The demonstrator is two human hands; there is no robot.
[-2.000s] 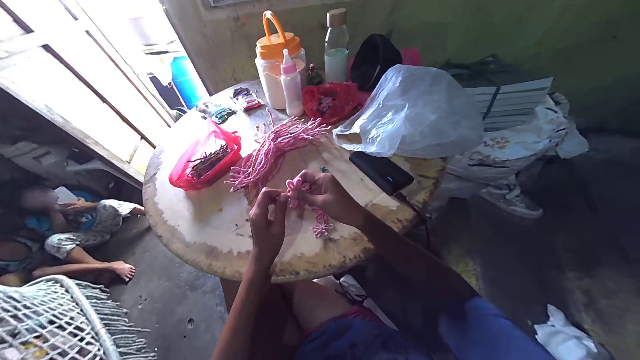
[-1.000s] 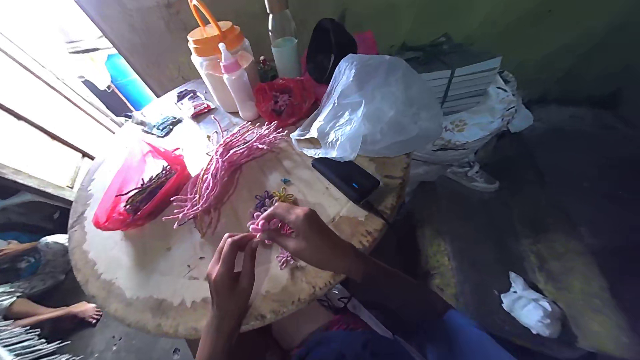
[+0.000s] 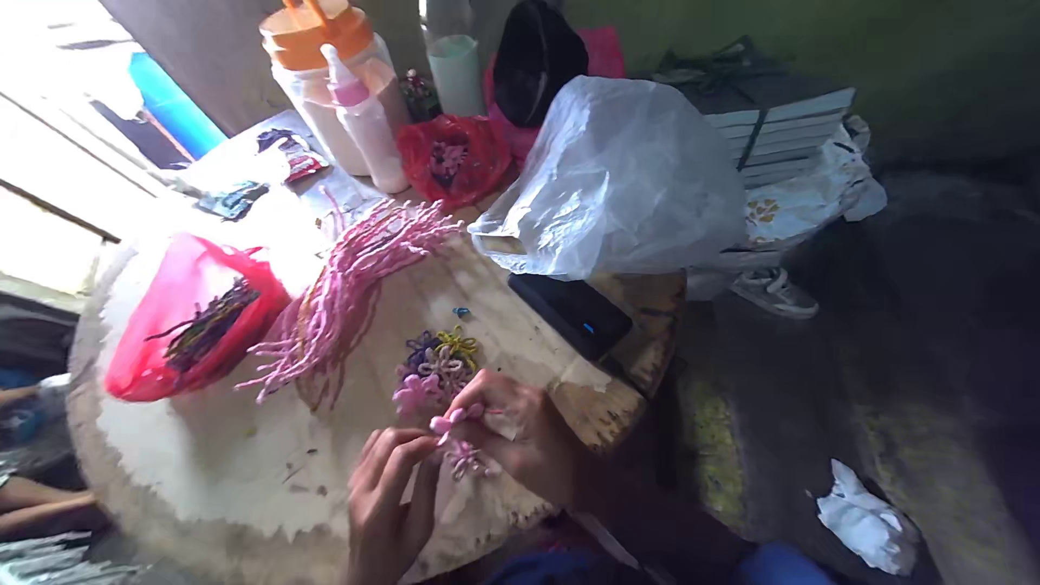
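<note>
My left hand (image 3: 394,479) and my right hand (image 3: 524,431) meet over the near part of a round wooden table (image 3: 195,463), their fingertips pinching a small pink looped flower (image 3: 457,418) between them. Just below it, another pink flower (image 3: 463,459) shows between the hands. Behind the fingers a cluster of looped flowers lies on the tabletop: a yellow one (image 3: 458,345), a dark purple one (image 3: 419,349), a pale one (image 3: 445,370) and a pink one (image 3: 416,394). A bundle of pink fuzzy strands (image 3: 349,284) is spread farther back, left of the cluster.
A pink plastic bag (image 3: 146,357) of dark strands lies at the left. Toward the back stand an orange-lidded jar (image 3: 321,106), a baby bottle (image 3: 370,130) and a red bag (image 3: 479,154). A clear plastic bag (image 3: 634,187) and a black power bank (image 3: 569,313) are at the right.
The view has moved closer to the table. Both hands stay together at the pink flower. The flower cluster, hidden behind the hands two seconds ago, now shows more fully.
</note>
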